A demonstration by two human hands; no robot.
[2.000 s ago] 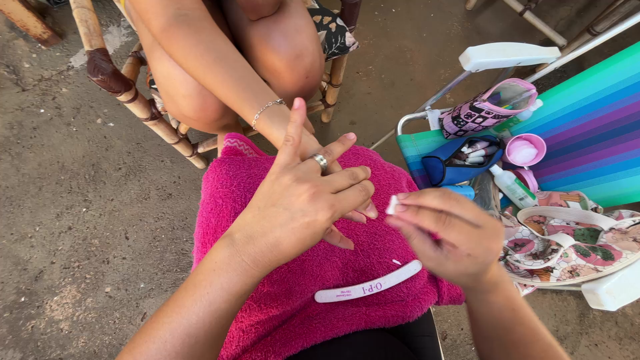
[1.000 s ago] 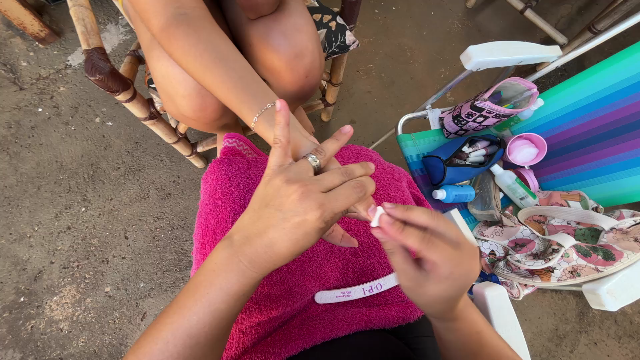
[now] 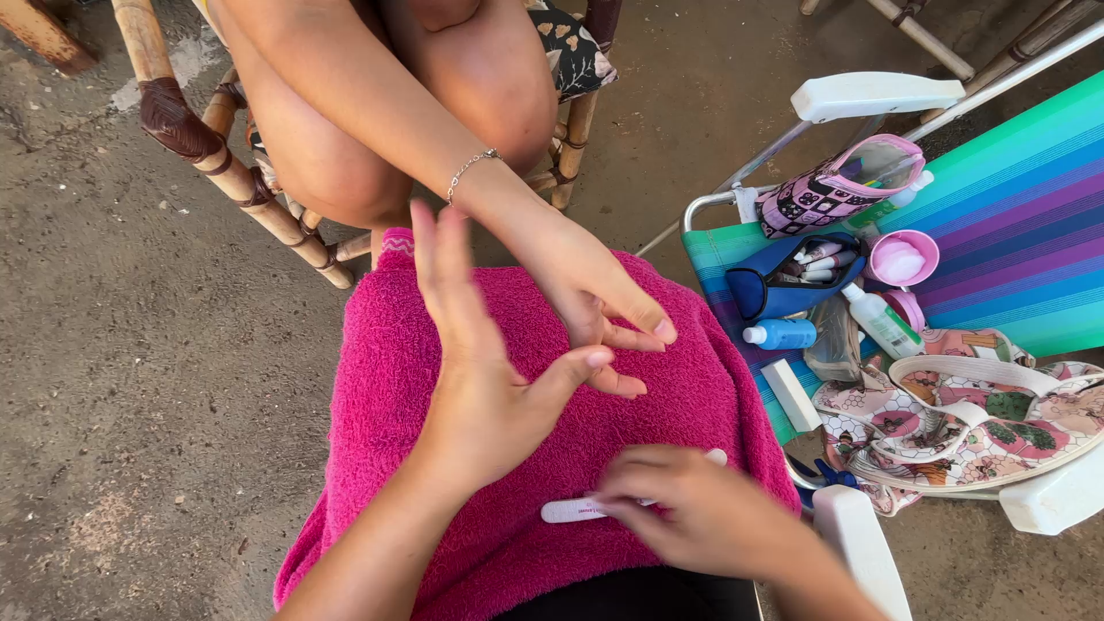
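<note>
My left hand [image 3: 483, 371] is raised over the pink towel [image 3: 535, 440] on my lap, its fingers apart and blurred, with nothing in it. Just beyond it, the other person's hand [image 3: 595, 293], with a chain bracelet [image 3: 470, 172] at the wrist, reaches over the towel, fingers loosely spread. Low on the towel lies a white nail file [image 3: 569, 511]. My right hand [image 3: 690, 509] is over the file's middle, fingers bent and blurred; whether it grips the file is hidden. The small white piece is not visible.
A striped folding chair [image 3: 1018, 224] at right holds a patterned pouch [image 3: 819, 194], a blue case [image 3: 759, 280], a pink cup [image 3: 918, 259], a blue bottle [image 3: 785, 334], a white bottle [image 3: 888, 323], a white block [image 3: 789, 395] and a floral bag [image 3: 966, 440]. The other person's bamboo chair [image 3: 241, 185] is opposite.
My left hand has let go of the other person's hand and opened out. My right hand, earlier at their fingers with a small white piece, has moved down to the nail file.
</note>
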